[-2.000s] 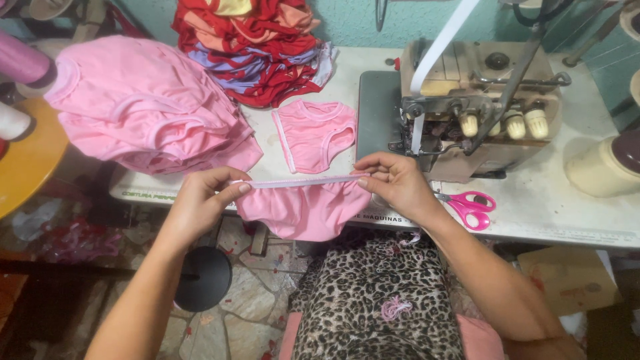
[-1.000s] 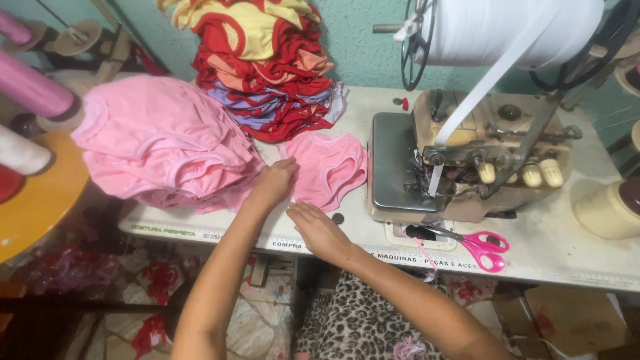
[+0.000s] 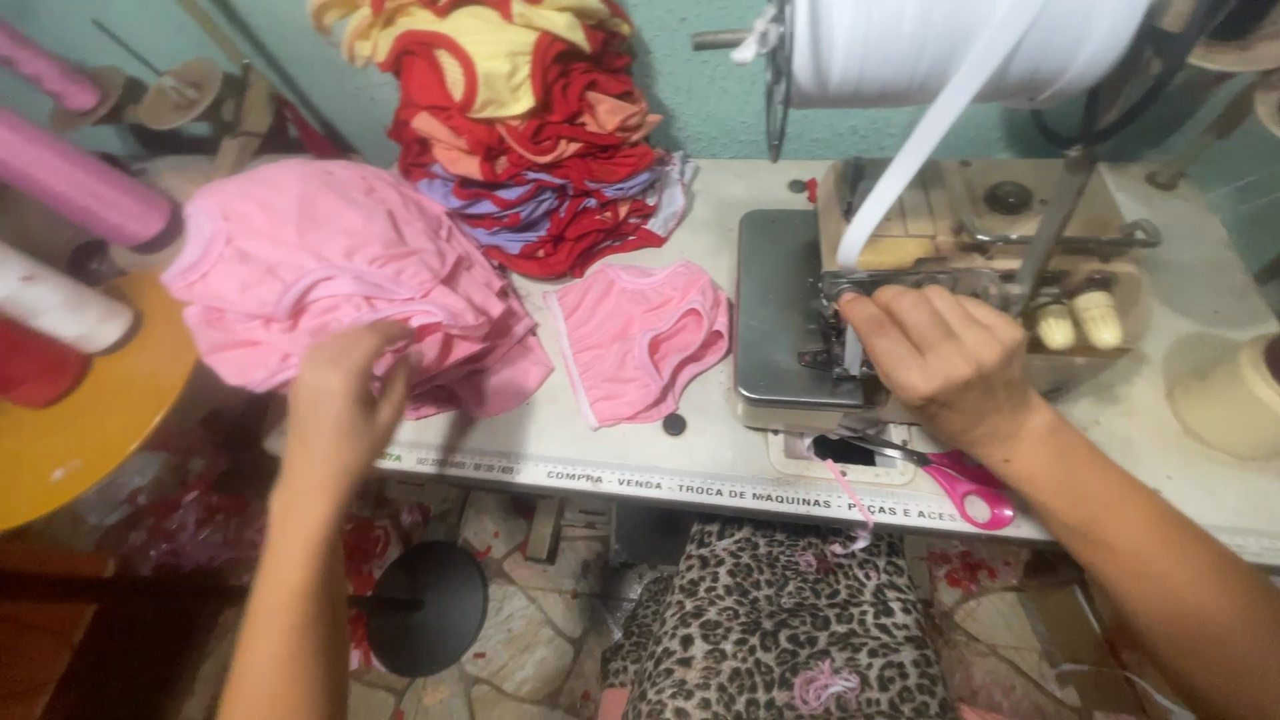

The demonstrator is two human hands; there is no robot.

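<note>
My left hand (image 3: 350, 395), blurred, is at the front of a heap of pink fabric garments (image 3: 330, 270); whether its fingers grip cloth cannot be told. My right hand (image 3: 935, 360) is at the needle area of an overlock sewing machine (image 3: 970, 225), its thumb and fingers at the presser part beside the white elastic band (image 3: 925, 135); what the fingers hold is hidden. One pink pair of panties (image 3: 640, 345) lies flat between the heap and the machine's metal plate (image 3: 785, 310). Pink-handled scissors (image 3: 965, 490) lie at the table edge, below my right hand.
A tall pile of red, yellow and purple garments (image 3: 520, 130) stands against the wall. A large white elastic roll (image 3: 960, 50) hangs above the machine. Thread cones (image 3: 75, 175) and an orange round plate (image 3: 120, 400) are at the left. Leopard-print cloth (image 3: 790, 620) covers the lap.
The pink garment stretched between both hands earlier has been laid on the table. My left hand has moved left to the pink heap, my right hand to the machine.
</note>
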